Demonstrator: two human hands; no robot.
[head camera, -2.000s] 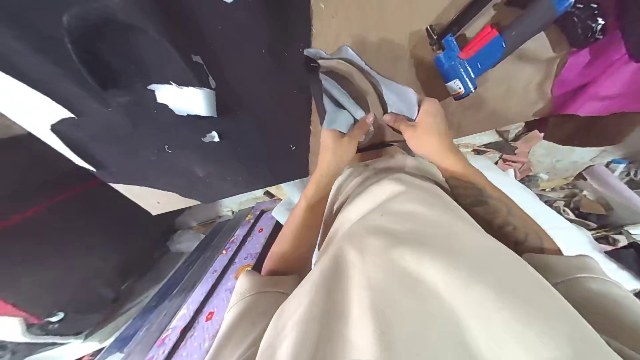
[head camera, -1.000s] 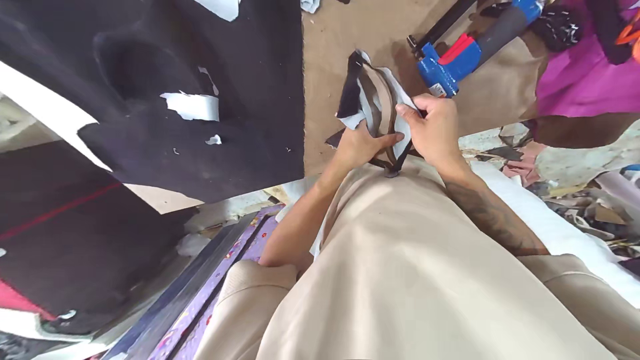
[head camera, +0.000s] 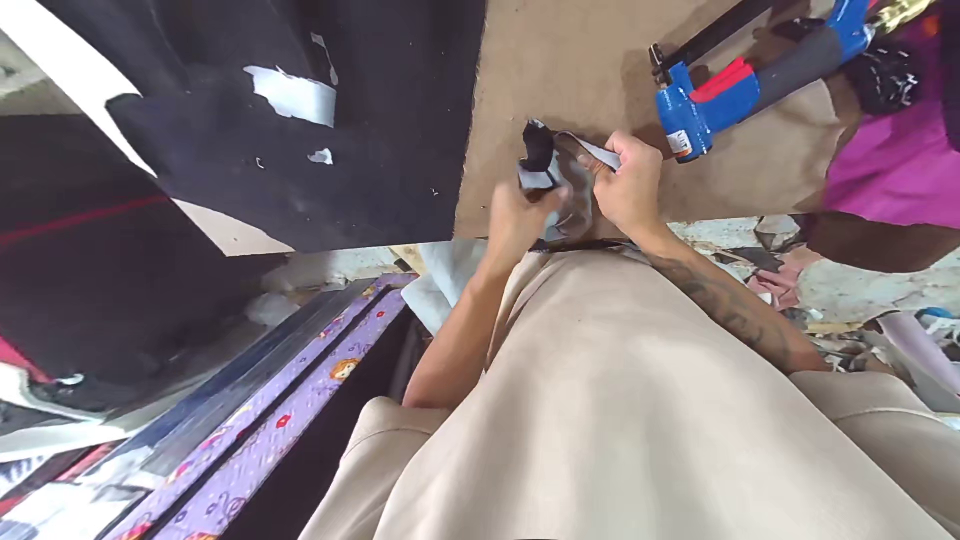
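A small sewn piece of grey, brown and black fabric (head camera: 572, 196) is held close to my body, over the near edge of the brown board (head camera: 540, 82). My left hand (head camera: 521, 221) grips its left side, the thumb laid across it and partly blurred. On the other side my right hand (head camera: 630, 180) pinches a pale grey edge of the piece between thumb and fingers. A blue pneumatic stapler (head camera: 716, 101) with a red trigger lies on the board just beyond my right hand.
Black fabric (head camera: 375, 165) with white scraps spreads at the left of the board. Magenta cloth (head camera: 892, 172) lies at the right. Purple patterned panels (head camera: 300, 397) lean at lower left. Fabric scraps (head camera: 780, 277) litter the floor at right.
The fabric piece has been turned and folded between my hands; its black part now points away from me. My hands are farther apart than two seconds ago.
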